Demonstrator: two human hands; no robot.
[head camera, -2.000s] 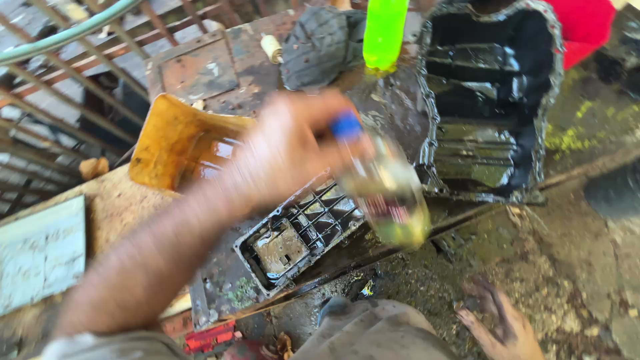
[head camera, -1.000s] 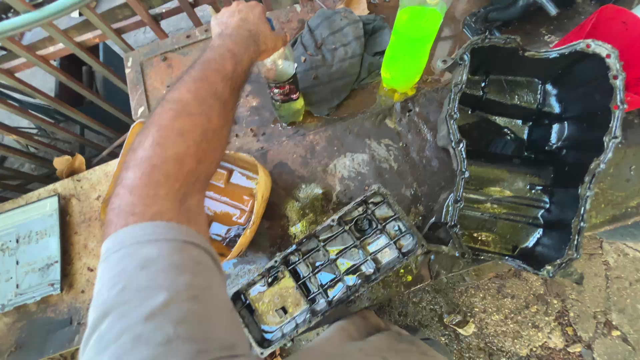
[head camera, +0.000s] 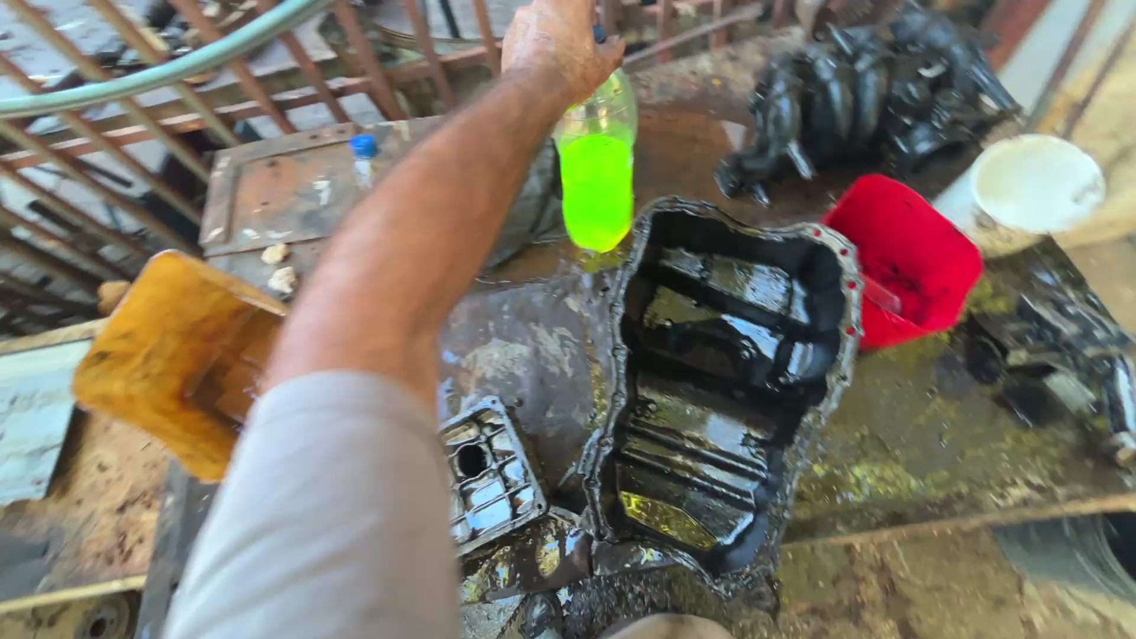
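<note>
My left hand reaches to the top edge of the view, its fingers around the capped neck of a clear plastic bottle of bright green liquid. Behind my forearm stands a smaller bottle with a blue cap, mostly hidden. An oily black engine oil pan lies open side up on the bench, wet inside. Left of it, a ribbed metal cover is partly covered by my sleeve. A dark cloth lies between my arm and the green bottle. My right hand is out of view.
A yellow-orange plastic container stands at left, tilted. Right of the pan are a red plastic container and a white bucket. A black intake manifold lies behind. Metal bars and a pale green hose border the back left.
My left hand has let go of the smaller blue-capped bottle and moved right to the bottle of green liquid. The right hand, seen low at right two seconds ago, is out of view.
</note>
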